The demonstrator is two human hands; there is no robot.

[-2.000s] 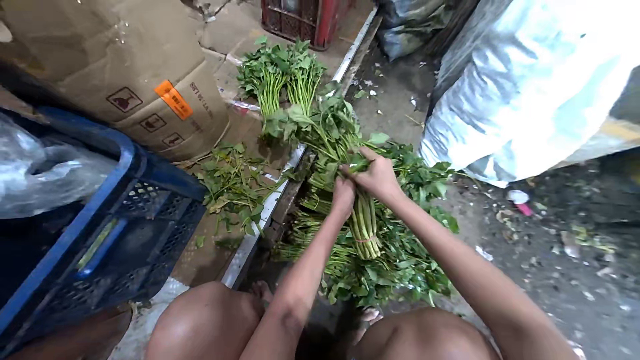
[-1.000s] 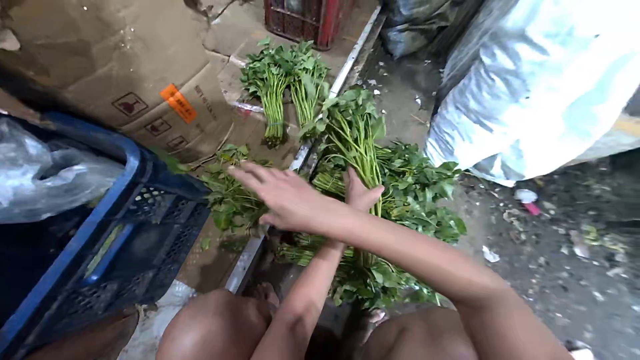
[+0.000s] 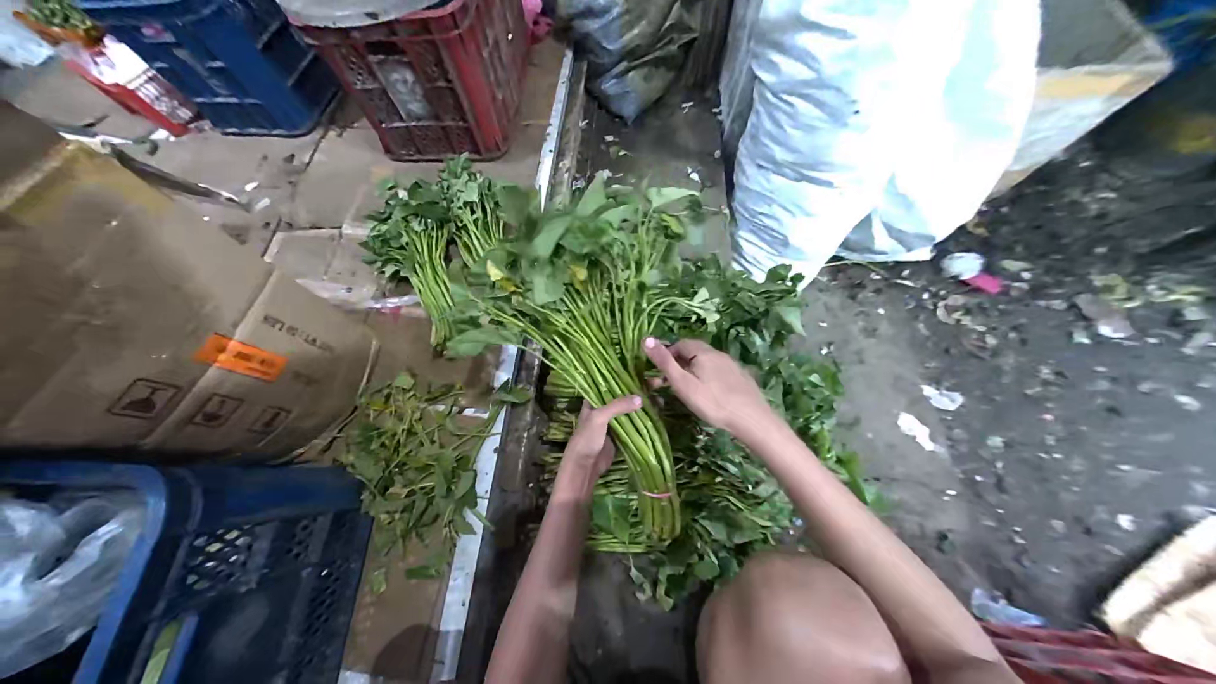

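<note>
My left hand (image 3: 600, 432) grips a bunch of long-stemmed leafy greens (image 3: 608, 351) around the stems, thumb across the front. A thin pink band circles the stems near their cut ends. At the bunch's right side is my right hand (image 3: 698, 380), its thumb and fingers at the stems; whether they pinch one is unclear. Beneath and to the right lies a pile of more leafy greens (image 3: 807, 399). Two smaller bunches (image 3: 432, 247) lie on the cardboard at upper left. Loose leafy sprigs (image 3: 413, 456) are heaped left of the metal-edged ledge.
A cardboard box (image 3: 190, 313) and a blue plastic crate (image 3: 256, 560) stand at left. Beyond are a red crate (image 3: 446, 85) and another blue crate (image 3: 228, 66). A large white sack (image 3: 845, 123) stands at upper right, on a floor (image 3: 1026, 408) with scattered scraps.
My right hand, stretched over to the loose sprigs at left one second ago, is back at the right side of the held bunch. The view has shifted, showing more crates.
</note>
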